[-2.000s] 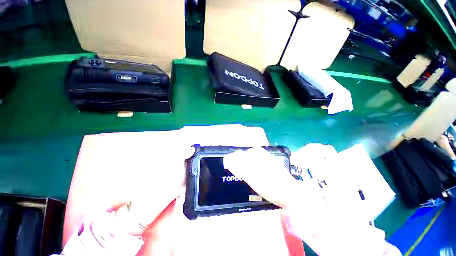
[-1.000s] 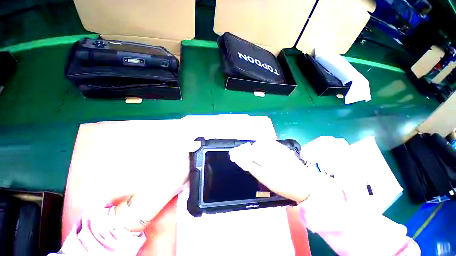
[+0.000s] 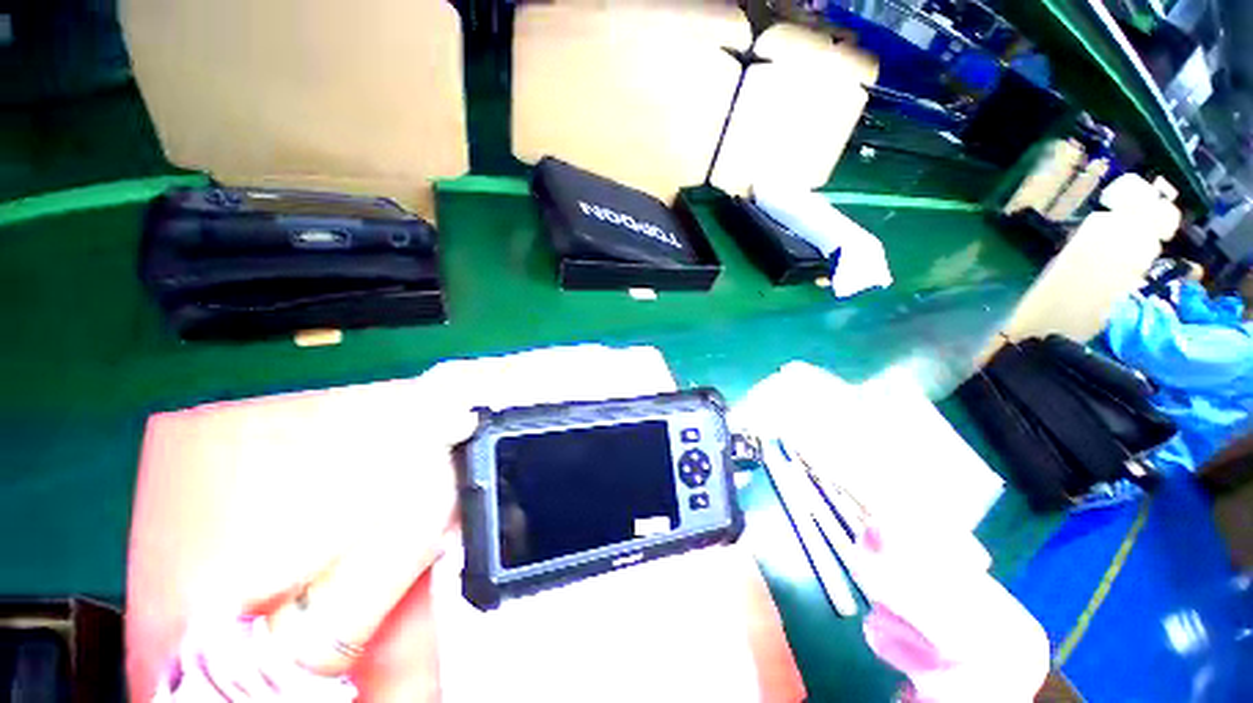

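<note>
The scan tool point(image 3: 588, 490) lies screen up over the white and pink-red mat point(image 3: 296, 446), its screen dark and its round button pad uncovered. My left hand point(image 3: 392, 515) is washed out by glare; it grips the tool's left edge. My right hand point(image 3: 879, 549) is right of the tool, apart from it, beside slim sticks point(image 3: 811, 529) on the bench. Glare blends it with the white things there, so its fingers, and anything in them, cannot be made out. A small metallic thing point(image 3: 746, 448) sits at the tool's right edge.
Behind the mat stand open boxes: one with a tool on a black case point(image 3: 296, 261), one with a TOPDON case point(image 3: 618, 227), one with a white sheet point(image 3: 831, 240). Another box point(image 3: 1072, 412) is at right, near a blue-clothed person point(image 3: 1189, 343). A box point(image 3: 55, 625) is lower left.
My right hand has left the screen and moved right, uncovering the button pad. The TOPDON lettering on the screen has gone. The view has shifted, showing more at right.
</note>
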